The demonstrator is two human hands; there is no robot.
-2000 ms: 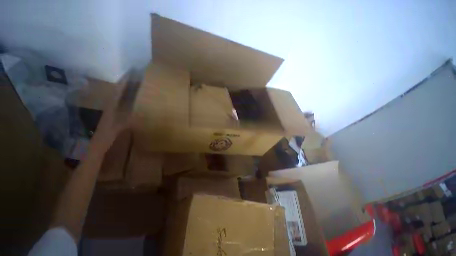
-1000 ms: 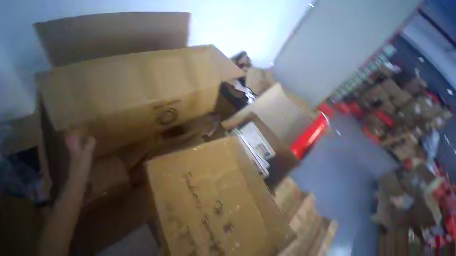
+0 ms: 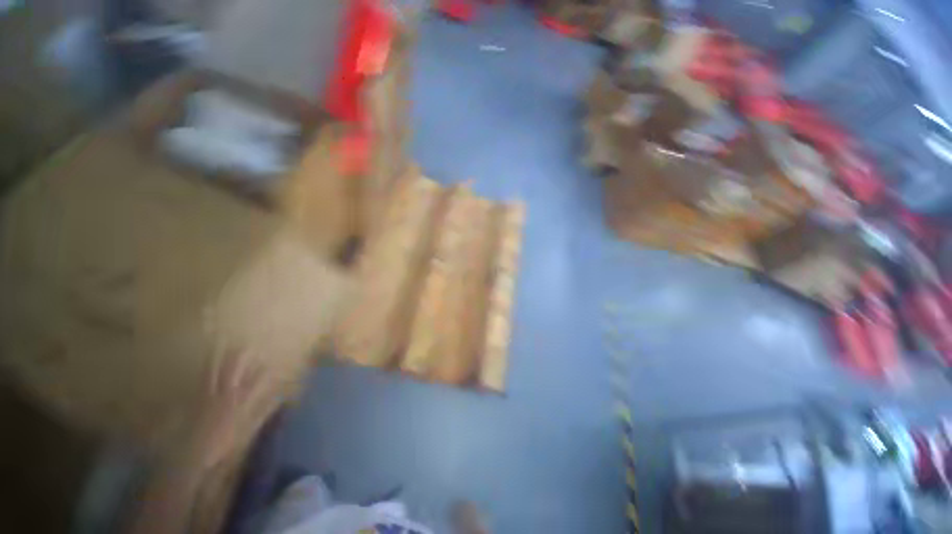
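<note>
The picture is strongly blurred. A large brown carton [image 3: 115, 282] fills the left side, with faint dark marks on it. My left hand [image 3: 238, 378] is a blur at the carton's lower right part, its forearm running down to the bottom edge. Its fingers seem spread, but whether they touch or hold anything is hidden by the blur. Whitish items [image 3: 232, 134] show in an open carton behind the large one. I cannot make out my right hand; a small tan patch at the bottom edge is too unclear to name.
A wooden pallet [image 3: 454, 282] lies on the grey floor [image 3: 553, 344] right of the carton. A bright red edge [image 3: 360, 63] stands at the top. Cartons [image 3: 679, 198] and red items [image 3: 866, 334] are heaped at the right. Yellow-black tape [image 3: 626, 448] marks the floor. A dark-framed object [image 3: 741, 469] is lower right.
The view has swung right and down: the tall open carton has left the picture, and the pallet and more floor show. My left hand has left that carton and now appears by the nearer one.
</note>
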